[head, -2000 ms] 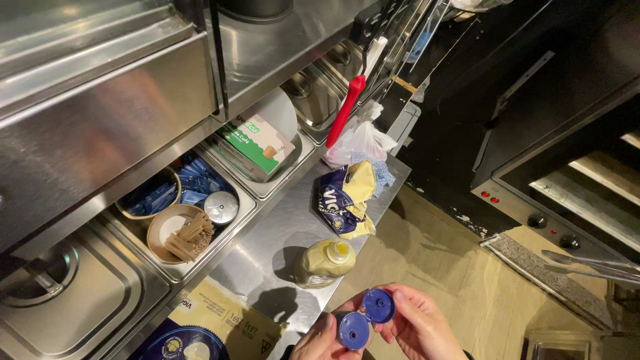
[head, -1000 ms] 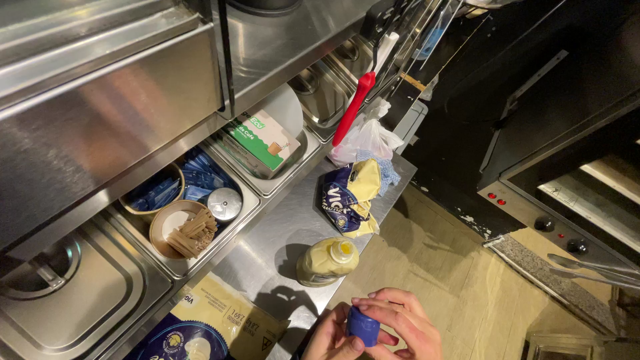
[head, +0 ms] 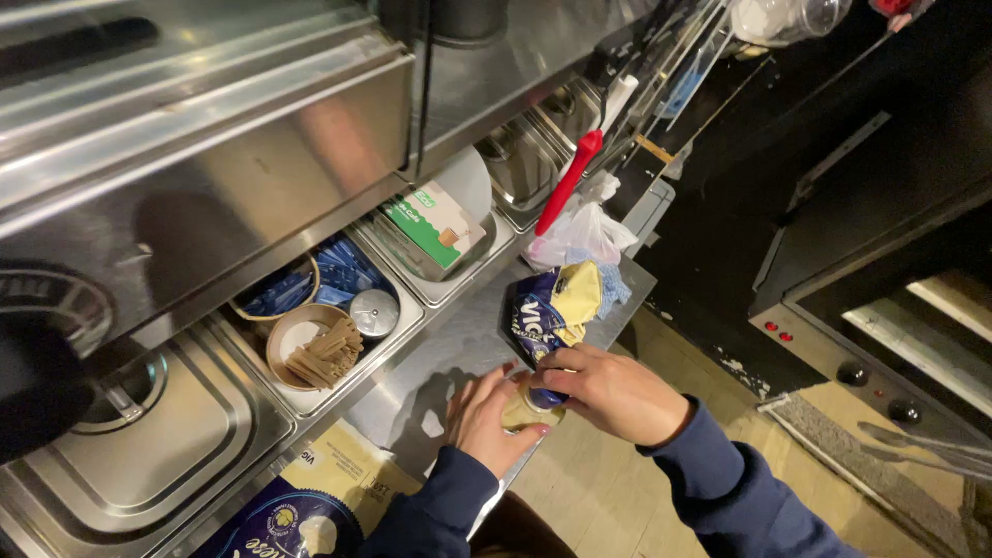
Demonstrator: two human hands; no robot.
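A squeeze bottle of pale yellow sauce [head: 521, 409] stands near the edge of the steel counter, partly covered by my hands. My left hand [head: 490, 415] wraps round its body from the left. With the fingers of my right hand [head: 608, 387] I grip the blue plastic cap [head: 547, 398], which sits at the bottle's mouth; whether it is threaded on cannot be seen. Just beyond lies a crumpled blue and yellow mayonnaise pouch [head: 542, 310]. Another, flatter mayonnaise pouch [head: 341, 480] lies to the left of my left sleeve.
Steel pans along the counter hold a paper bowl of wooden stirrers [head: 322, 360], blue sachets [head: 341, 267] and a green and white box [head: 434, 225]. A red-handled utensil [head: 570, 182] leans above a white plastic bag [head: 581, 236]. An oven [head: 876, 372] stands at the right.
The blue cap, earlier held in both hands in front of the bottle, is now at the bottle's mouth in my right hand. My left hand has let go of it and moved onto the bottle.
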